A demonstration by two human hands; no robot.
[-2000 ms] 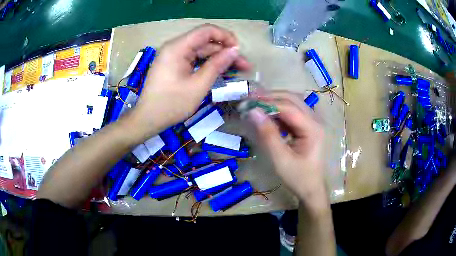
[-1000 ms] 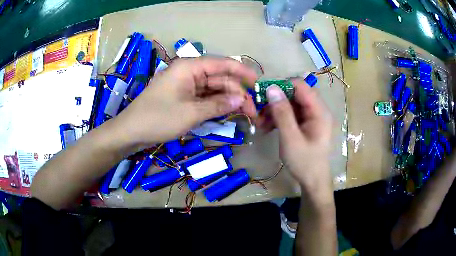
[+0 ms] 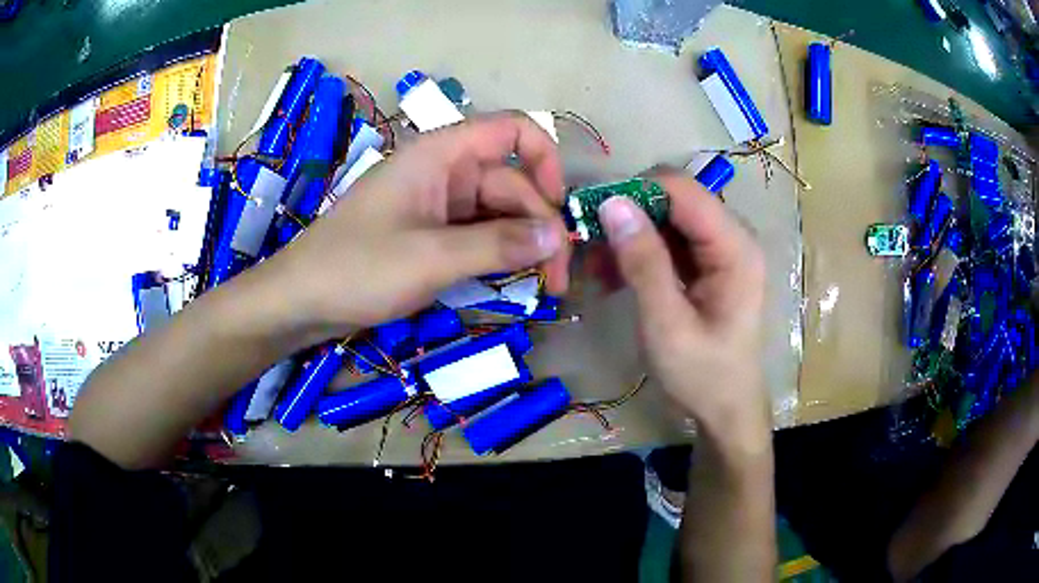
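A small green circuit board (image 3: 638, 198) with pale parts on its left edge is pinched between thumb and fingers of my right hand (image 3: 684, 268), near the centre. My left hand (image 3: 456, 222) is at the board's left edge with thumb and fingertips pinched together. A tiny white and red bit shows between its fingertips and the board, likely the lead plug. Its wires are mostly hidden by my fingers. Blue battery cells (image 3: 518, 417) with white pads and thin red, black and yellow leads lie heaped below and left of my hands.
Several loose blue cells (image 3: 818, 83) lie at upper right, one with a white pad. A small green board (image 3: 888, 239) lies right, beside clear plastic (image 3: 951, 290) with more cells. Printed packaging (image 3: 97, 273) is at left, a greyish translucent item (image 3: 664, 23) at top. Another person's forearm (image 3: 980, 490) is at lower right.
Since two seconds ago my left hand has come down to the board's edge and the board has turned more face-up. Over the last second both hands have barely moved.
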